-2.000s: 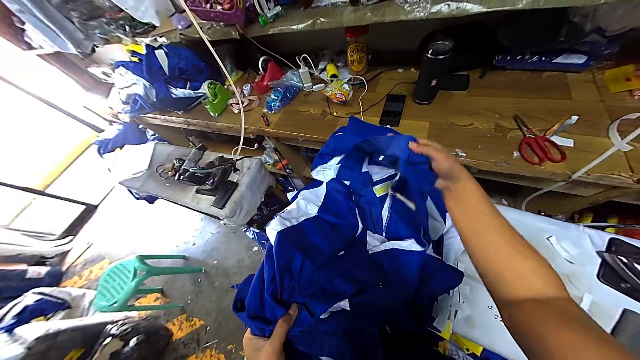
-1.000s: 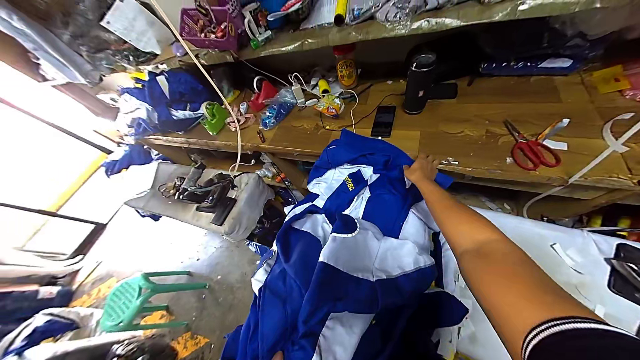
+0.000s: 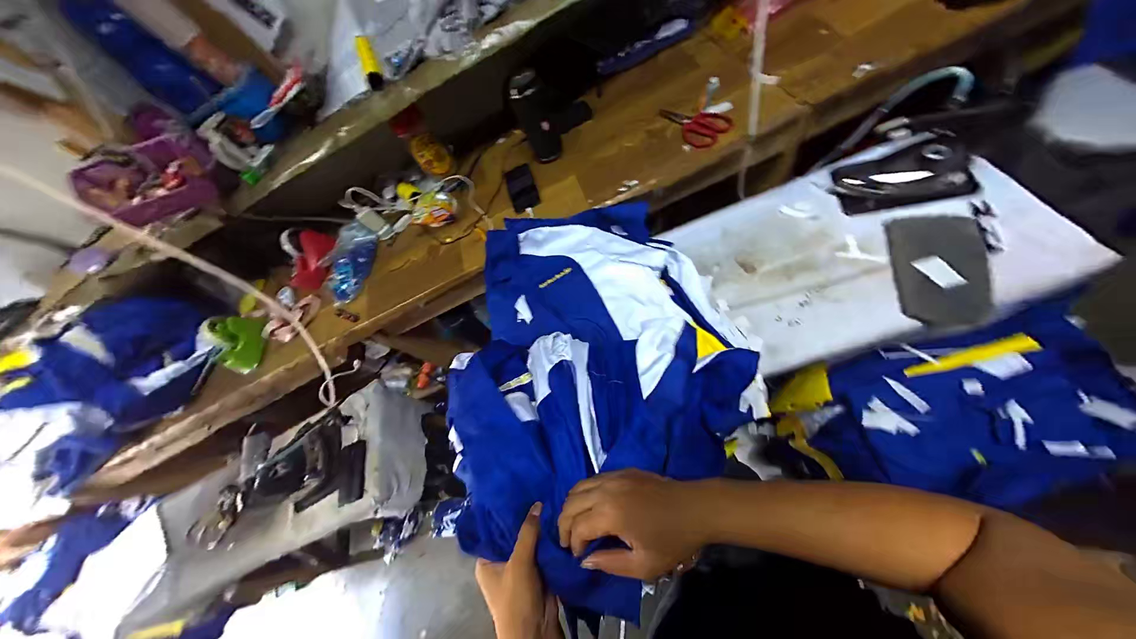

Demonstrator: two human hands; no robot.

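Observation:
A blue and white garment [image 3: 595,311] with small yellow parts lies in loose folds over the front of the wooden bench and down toward me. My left hand [image 3: 522,581] is at its lower edge, thumb on top of the blue cloth and the other fingers hidden beneath it. Just right of that thumb, my right hand [image 3: 626,524] rests on the cloth with its fingers curled, pinching a fold. The fingertips are partly hidden.
Red-handled scissors [image 3: 706,129], a phone [image 3: 522,188] and a black cylinder [image 3: 535,115] lie or stand on the wooden bench [image 3: 612,146]. A white table [image 3: 772,266] is at right, with blue cloth pieces [image 3: 967,417] below it. Sewing machine [image 3: 311,470] at left.
My right hand has moved from the garment's far upper edge down to its near end, beside my left hand. The garment lies differently folded. The view has turned.

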